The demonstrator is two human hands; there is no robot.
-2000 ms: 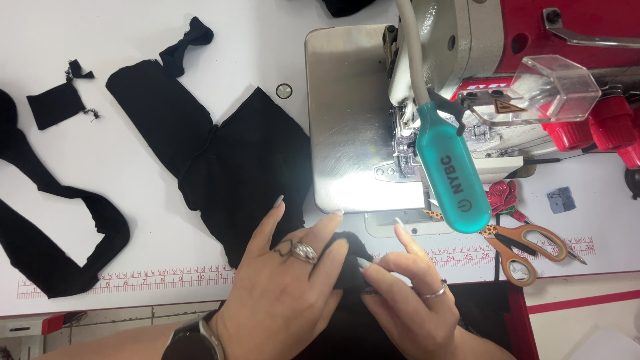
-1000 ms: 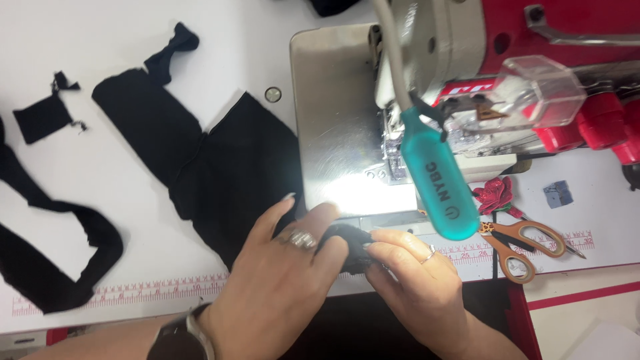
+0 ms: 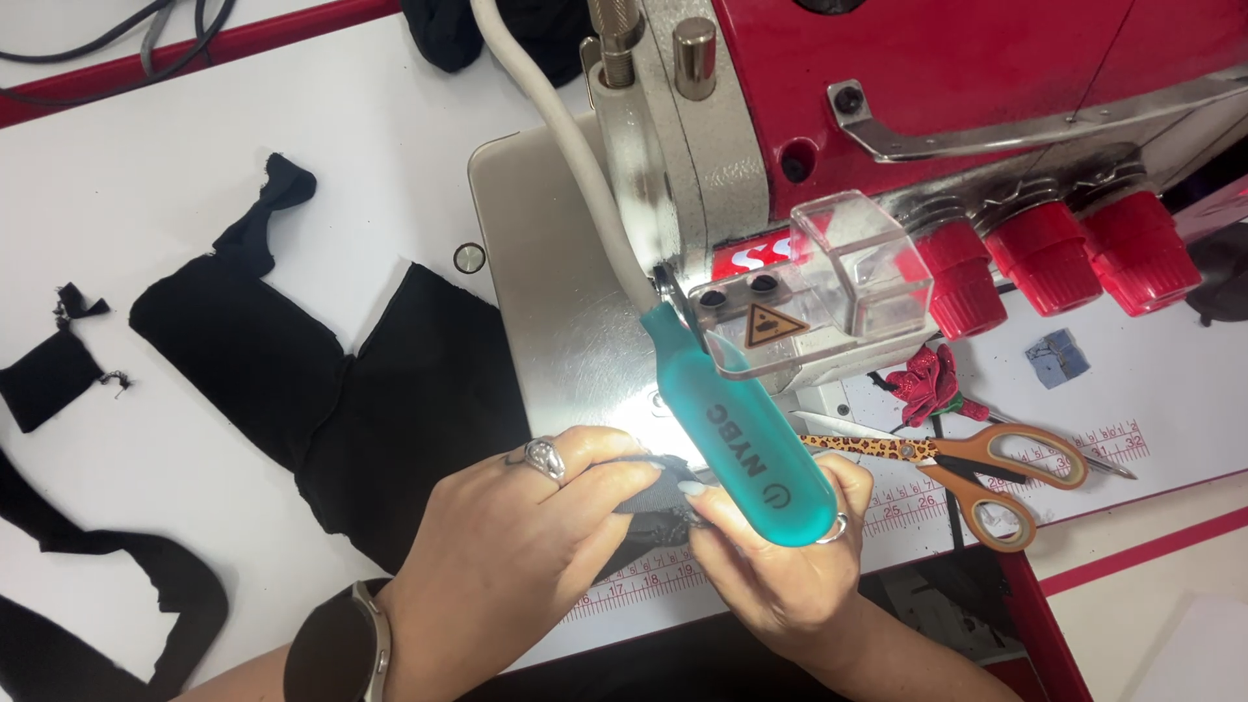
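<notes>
My left hand point(image 3: 517, 526), with a ring and a watch, pinches the edge of a black fabric piece point(image 3: 648, 497) between thumb and fingers. My right hand point(image 3: 790, 575) grips the same edge from the other side, partly hidden behind a teal lamp head point(image 3: 746, 439). Both hands are just in front of the metal plate point(image 3: 565, 322) of a red and white sewing machine point(image 3: 936, 58). A larger black fabric piece point(image 3: 419, 390) lies on the table to the left, reaching under my left hand. The needle area is mostly hidden by the lamp.
Scissors with orange handles point(image 3: 936, 458), a red glitter rose point(image 3: 926, 385) and a small blue fabric scrap point(image 3: 1056, 358) lie on the right. Black scraps point(image 3: 49, 380) and a curved black strip point(image 3: 185, 585) lie far left. A printed ruler point(image 3: 643, 580) runs along the table edge. Red tension knobs point(image 3: 1043, 258) jut out.
The view has moved closer to the machine and tilted. Both hands still hold the black fabric edge, which is now stretched between them.
</notes>
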